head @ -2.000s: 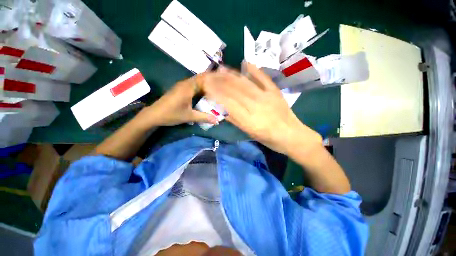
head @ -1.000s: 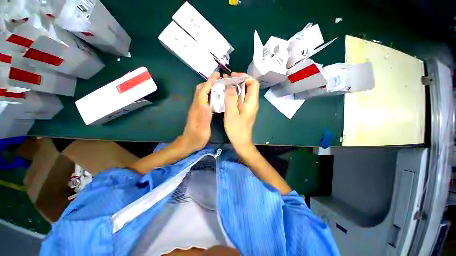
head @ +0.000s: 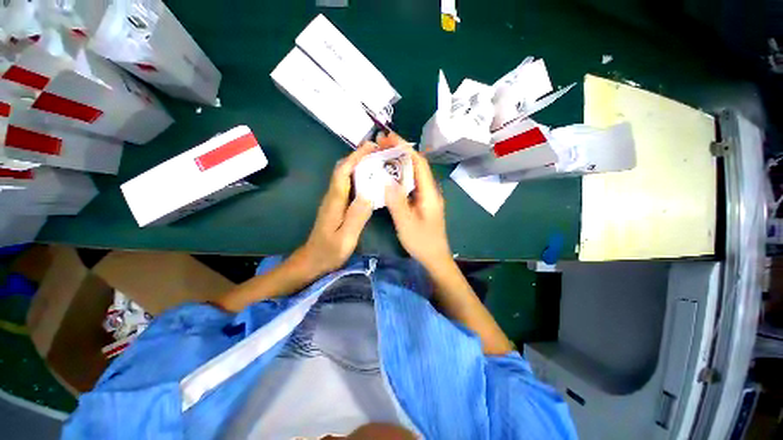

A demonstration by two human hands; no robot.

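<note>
A white carton (head: 373,182) is upright between my hands, its small end facing me, with a dark-marked rounded shape showing at the end. My left hand (head: 336,215) holds its left side and my right hand (head: 421,210) its right side, thumbs at the end. The carton's long sides are hidden. Two white cartons (head: 330,82) lie side by side just beyond my hands, with dark loops at their near end. A carton with a red band (head: 196,175) lies left of my hands.
Open cartons (head: 464,123) with raised flaps cluster at right, beside a flat white card (head: 488,188) and a cream board (head: 648,172). Many cartons (head: 73,103) pile at left. An open brown box (head: 64,322) with small parts is below the edge of the green bench (head: 296,193).
My hands have come from crossed over the carton to either side of it. The end held between them shows more openly now. The whole view has shifted slightly.
</note>
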